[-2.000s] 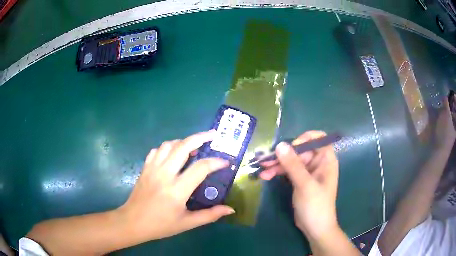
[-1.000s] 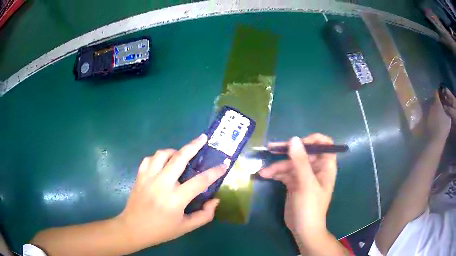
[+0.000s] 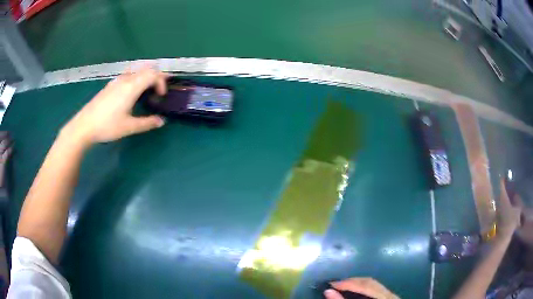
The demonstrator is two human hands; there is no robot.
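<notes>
An open black phone (image 3: 210, 100) with a silvery-white end with blue marks lies at the upper left. My left hand (image 3: 120, 111) grips its dark left end between thumb and fingers. My right hand (image 3: 362, 287) is at the bottom edge, partly cut off, and holds dark tweezers (image 3: 352, 294), blurred; their tip is hard to see. A yellow-green see-through strip (image 3: 310, 193) lies slanted in the middle, with strong glare on its lower part. It is not touched by my left hand.
A second phone (image 3: 433, 149) lies upright in view at the right. A third (image 3: 454, 246) lies below it, near another person's hand (image 3: 509, 213). A tan strip (image 3: 476, 157) runs beside them. A pale rail (image 3: 263, 67) crosses behind. A red tray (image 3: 32, 7) shows upper left.
My left hand has left the middle phone and moved up left onto another phone. My right hand has dropped to the bottom edge. A phone now shows at lower right. The view has shifted.
</notes>
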